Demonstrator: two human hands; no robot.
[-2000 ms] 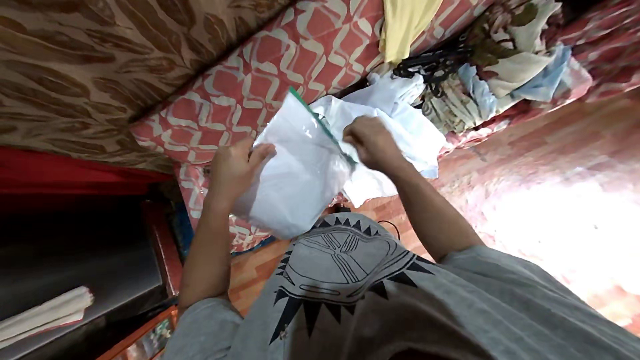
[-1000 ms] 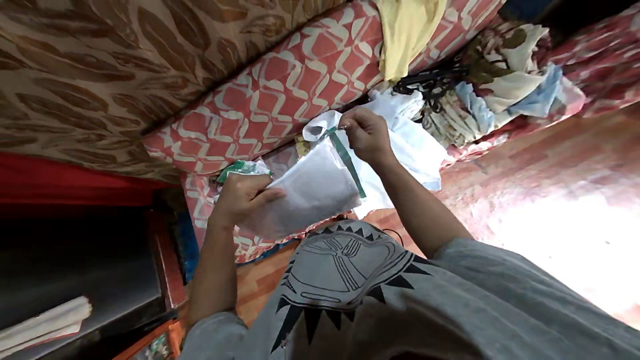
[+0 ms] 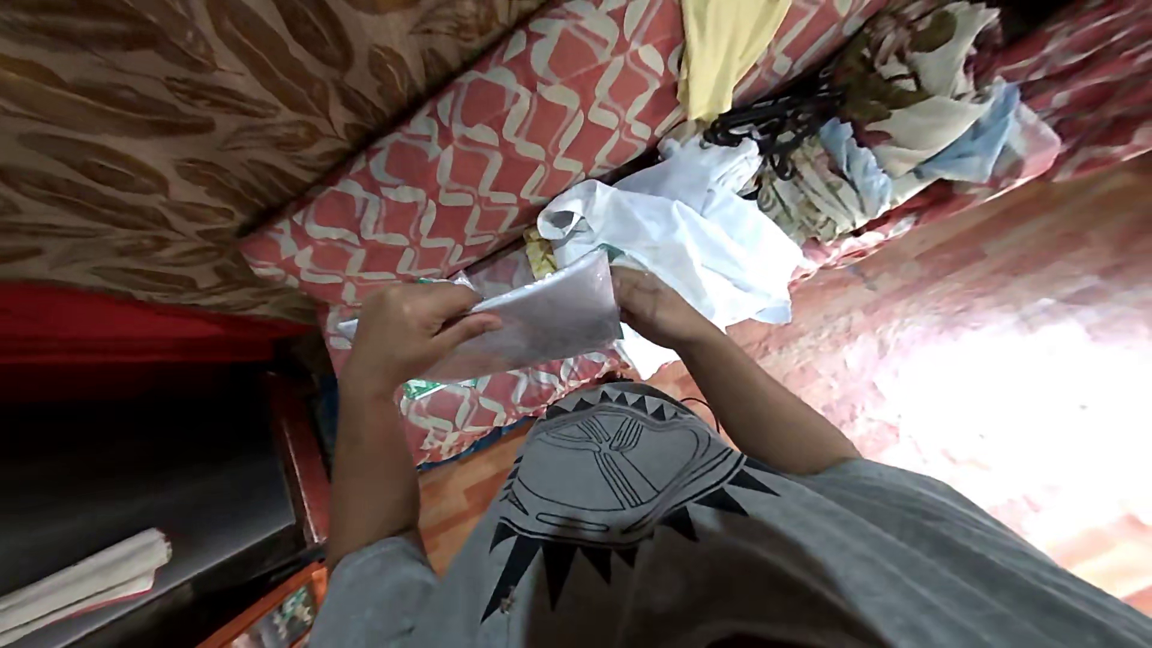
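A clear plastic bag with white contents [image 3: 549, 315] is held in front of my chest, folded into a narrower shape. My left hand [image 3: 418, 328] grips its left part, thumb on top. At its right end is my right hand [image 3: 650, 304], closed on the edge with the fingers partly hidden behind the plastic. Just beyond lies a white cloth or fabric bag [image 3: 693, 234] with a loop, on the red and white patterned cover [image 3: 450, 180]. A small yellow item [image 3: 540, 252] shows between the loop and the held bag.
A yellow cloth [image 3: 724, 54] hangs at the top. Black hangers [image 3: 778, 126] and crumpled clothes [image 3: 918, 108] lie at the upper right. Leaf-patterned upholstery [image 3: 162, 135] rises at the upper left. A dark surface with folded white cloth or paper [image 3: 85, 580] is at the lower left.
The plastic bag, broad two seconds ago, is now narrower and folded over. Its green edge, plain before, is mostly out of sight. My right hand has moved lower along the right end.
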